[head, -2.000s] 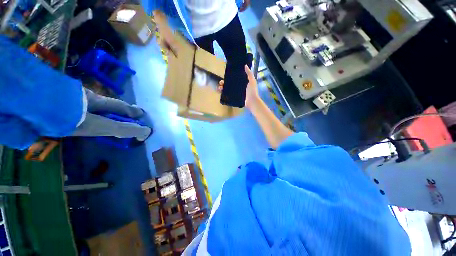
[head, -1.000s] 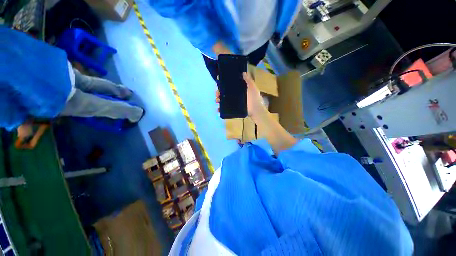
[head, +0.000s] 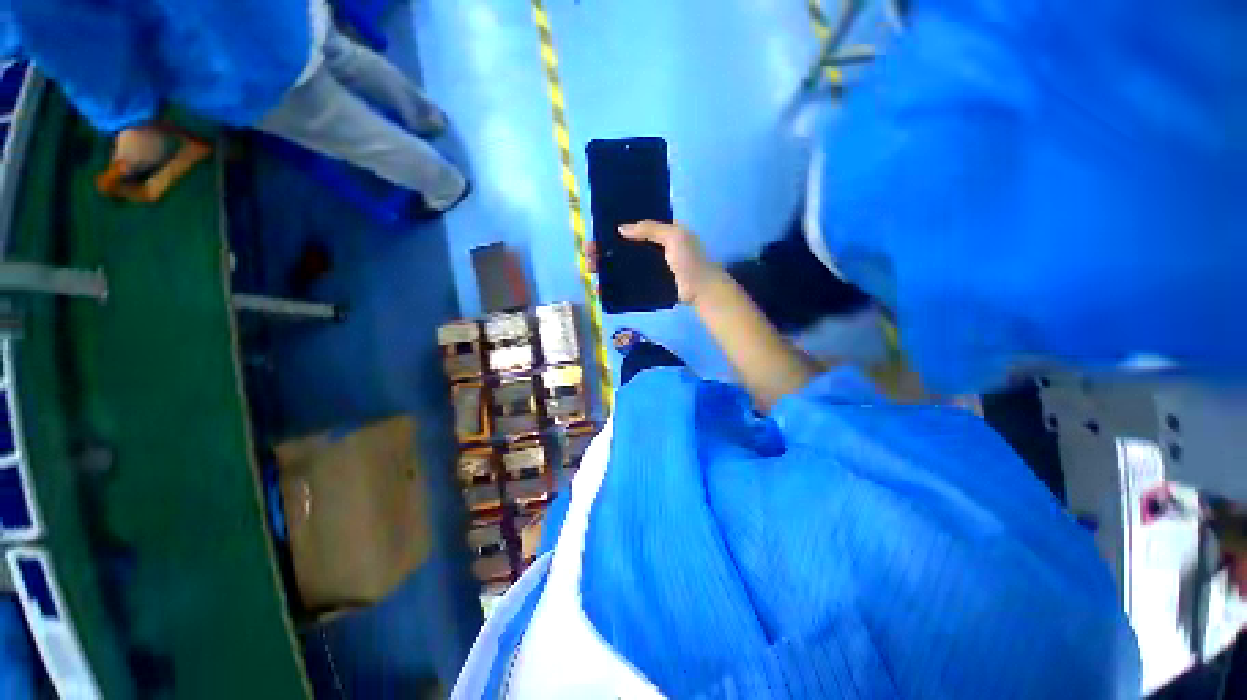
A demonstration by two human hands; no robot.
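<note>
A black phone-like slab (head: 632, 226) with a glossy dark front and a small dot near its top edge is upright in the picture, over the blue floor. My right hand (head: 673, 257) holds it from the right and below. The thumb lies across the dark front and fingertips show at the left edge; the rest of the fingers are hidden behind the slab. My left hand is not in view.
Orange fixtures with blocks (head: 517, 399) stand in rows on the floor beside yellow-black tape (head: 562, 130). A brown carton (head: 353, 513) is by the green bench (head: 151, 410). One person sits upper left, holding an orange frame (head: 153, 167). Another's blue smock (head: 1053, 192) fills the upper right.
The person with the open carton has moved from ahead to the right, and the carton is mostly out of sight. My view has shifted; my right hand still holds the slab, its thumb now across the front.
</note>
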